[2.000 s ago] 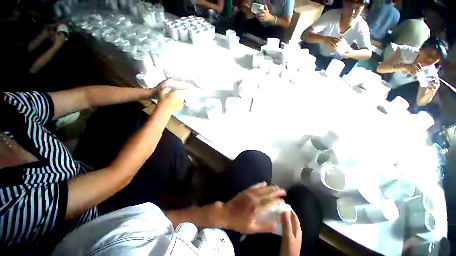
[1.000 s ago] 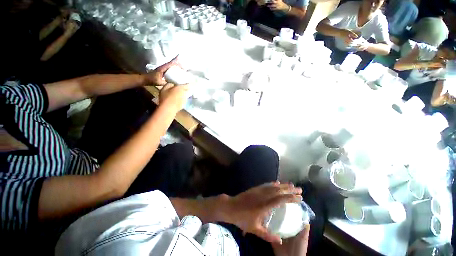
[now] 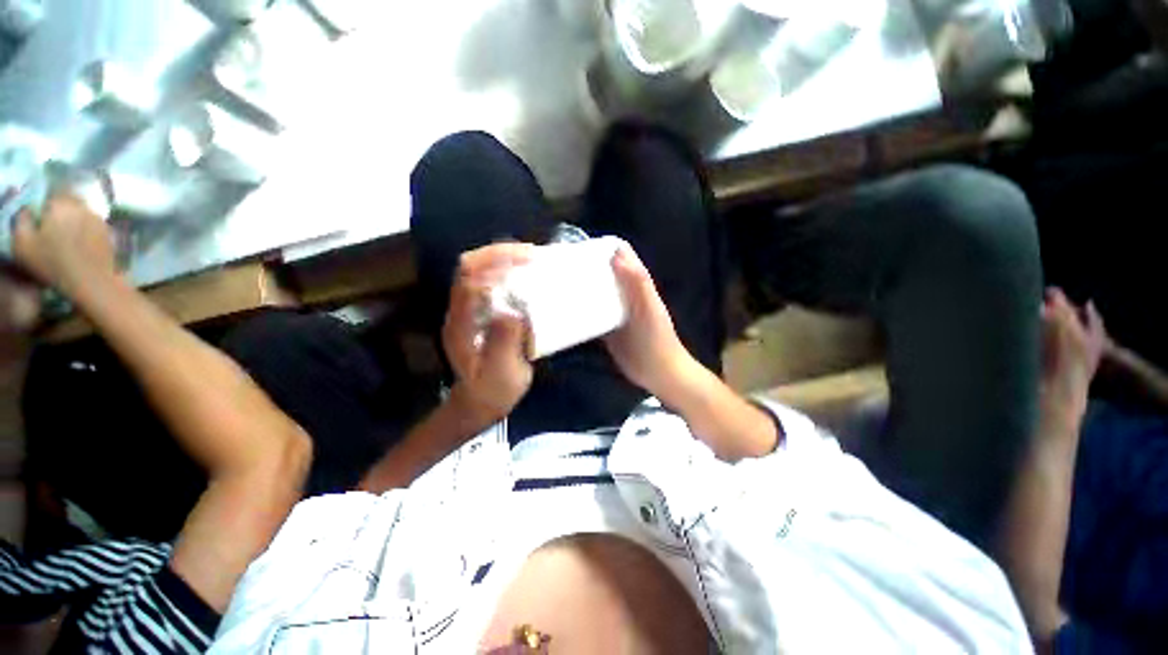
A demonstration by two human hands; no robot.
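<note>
A white cylinder [image 3: 566,294] is held above my lap, seen side-on, slightly tilted, its wall overexposed. My left hand [image 3: 489,320] grips its left end with the fingers curled round it. My right hand [image 3: 640,314] holds its right end. A small shiny glint, perhaps clear film, shows just above it. Whether the cylinder is wrapped cannot be told.
The white table [image 3: 397,115] with its wooden edge [image 3: 211,293] lies beyond my knees. Loose cylinders [image 3: 747,85] lie at its near right and left. A neighbour's arm [image 3: 179,371] is at left; another person's grey-trousered leg [image 3: 961,307] is at right.
My view has swung down and to the right onto my lap. The cylinder, earlier with its round end towards me, is now side-on, held between both hands.
</note>
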